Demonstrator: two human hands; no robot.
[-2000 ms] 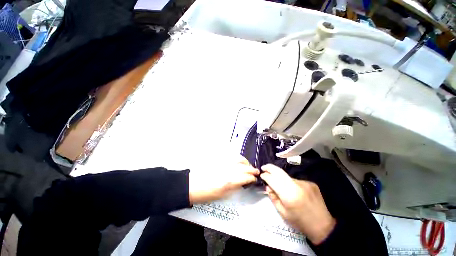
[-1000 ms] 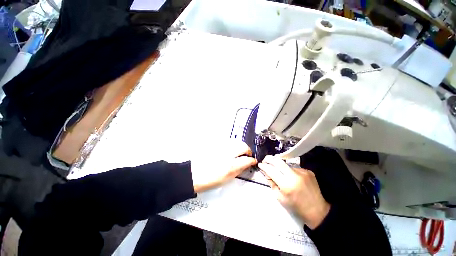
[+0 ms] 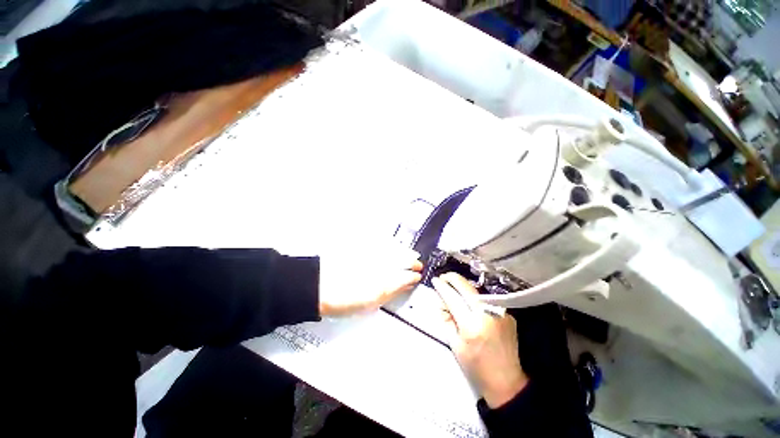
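Observation:
A small dark garment piece (image 3: 443, 217) lies under the head of the white sewing machine (image 3: 522, 214), its purplish curved end showing beyond the needle area. My left hand (image 3: 372, 287) presses the near left edge of the cloth with its fingertips. My right hand (image 3: 479, 338) has its fingertips on the cloth just right of the left ones, close to the metal presser foot area (image 3: 483, 275). The fingers partly hide the cloth; the needle cannot be made out.
A black cloth heap (image 3: 162, 51) lies at the upper left, beside a brown wooden surface (image 3: 184, 137). Small dark tools (image 3: 587, 376) lie under the machine arm. Ruler markings run along the table's front edge. Shelves and cluttered goods stand at the upper right.
The view has tilted and turned. More of the purplish cloth end shows past the needle area. Both hands have stayed at the cloth, close to the presser foot.

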